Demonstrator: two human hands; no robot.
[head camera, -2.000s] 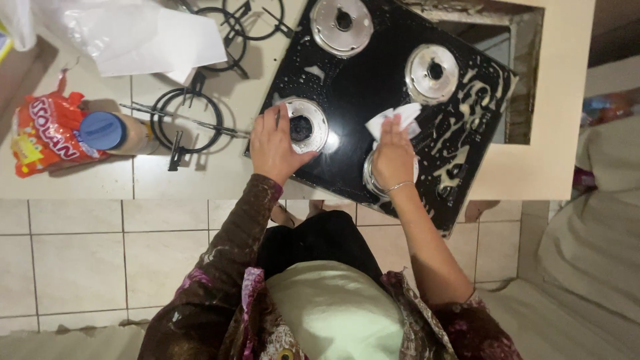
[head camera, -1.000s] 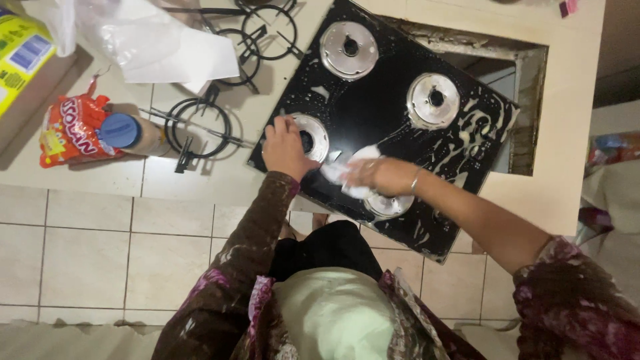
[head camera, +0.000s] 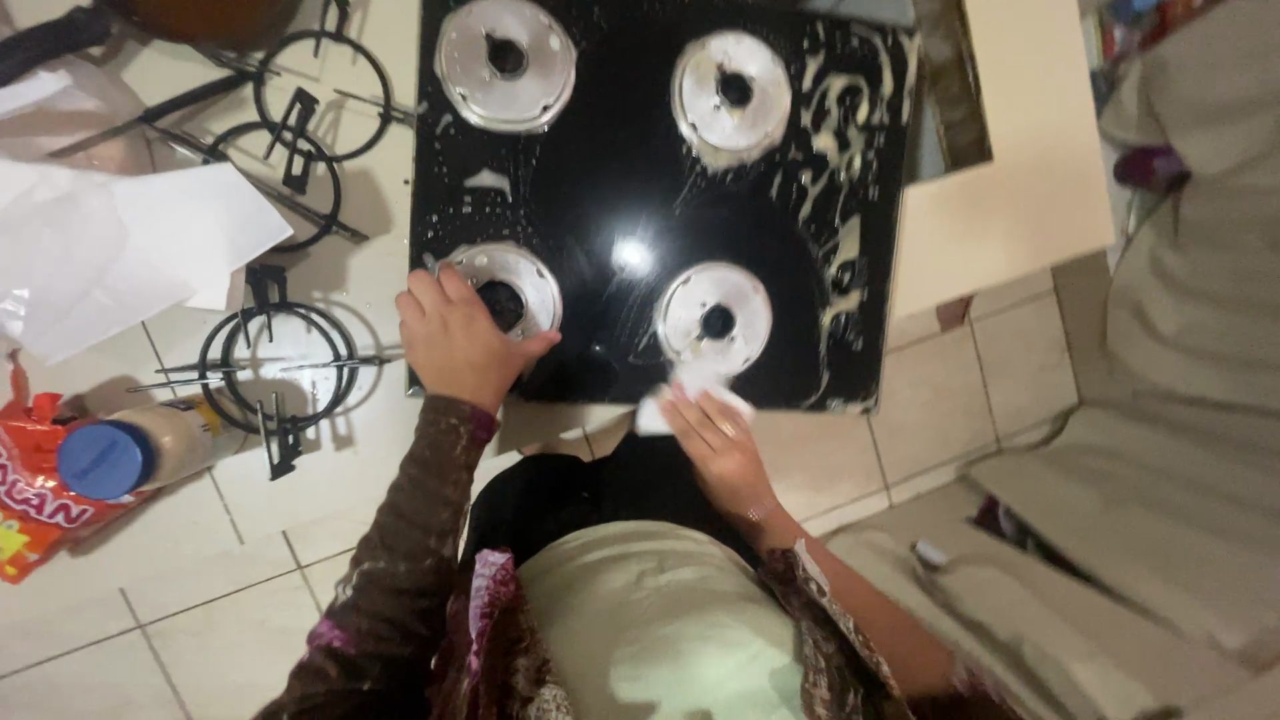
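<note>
A black gas cooktop (head camera: 610, 190) with several round metal burner plates lies on the counter, streaked with foam along its right side. My left hand (head camera: 458, 335) rests on the near left burner plate (head camera: 535, 290), fingers over its left rim and thumb at its lower right. My right hand (head camera: 715, 440) presses a white cloth or paper wipe (head camera: 655, 415) at the cooktop's near edge, just below the near right burner plate (head camera: 750, 305). The underside of the wipe is hidden.
Black wire pan supports (head camera: 285, 365) lie left of the cooktop. Beyond them are a white sheet (head camera: 130, 240), a jar with a blue lid (head camera: 105, 460), an orange packet (head camera: 35, 480) and a dark-handled pan (head camera: 200, 15). An opening in the counter (head camera: 950, 90) shows at the right.
My right hand has moved with the wipe from between the two near burner plates to the near edge, below the right one. My left hand stays at the near left plate. The view has shifted.
</note>
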